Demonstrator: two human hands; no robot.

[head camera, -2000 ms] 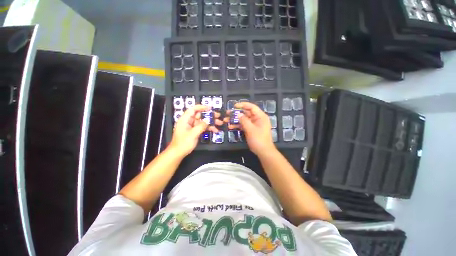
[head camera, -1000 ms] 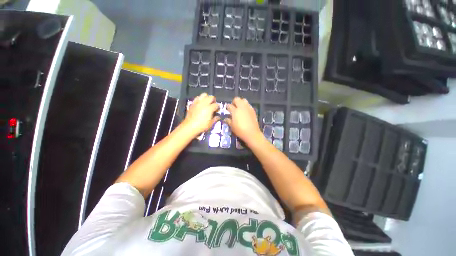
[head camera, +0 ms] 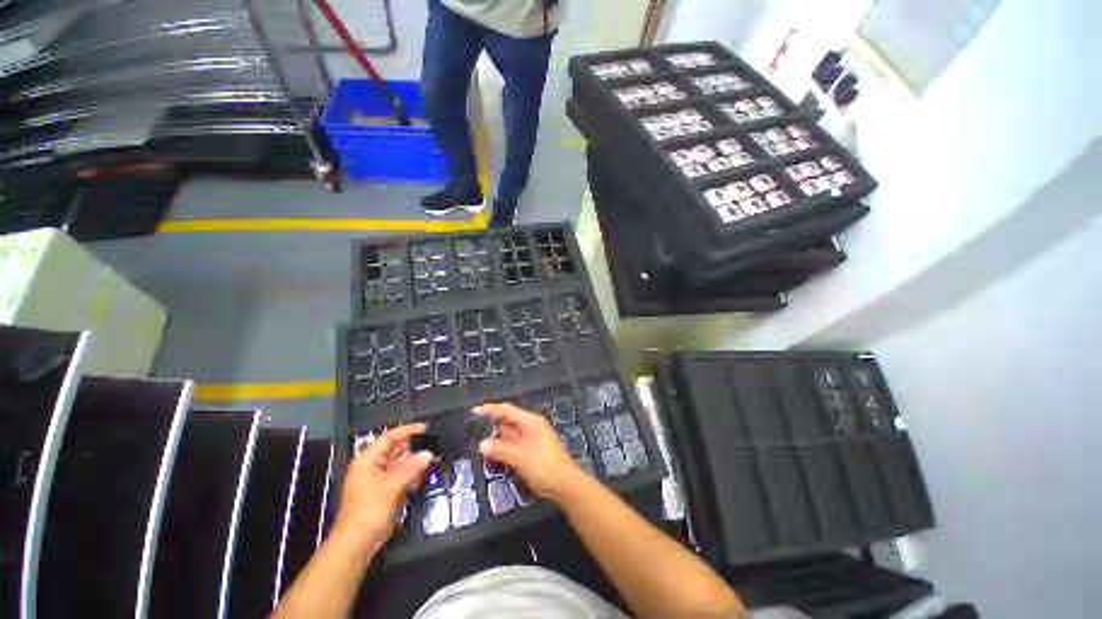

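The black parts tray (head camera: 471,393) lies in front of me with two rows of pockets. Its far pockets hold dark square parts with thin bright edges; near pockets hold paler, glossy parts (head camera: 618,443). My left hand (head camera: 377,486) is over the near left pockets, a small dark part (head camera: 427,445) between thumb and fingers. My right hand (head camera: 527,451) is to its right, pinching another small dark part (head camera: 485,426). The hands are apart and cover some parts below them.
A second parts tray (head camera: 404,250) lies beyond. Stacked trays stand at right (head camera: 798,441) and upper right (head camera: 725,169). Black panels with white edges (head camera: 121,484) are at left. A person's legs (head camera: 489,103) and a blue bin (head camera: 384,133) are at the far side.
The view has tilted up, bringing the person and blue bin in. My hands, close together over the tray one second ago, are now apart with dark parts at the fingertips.
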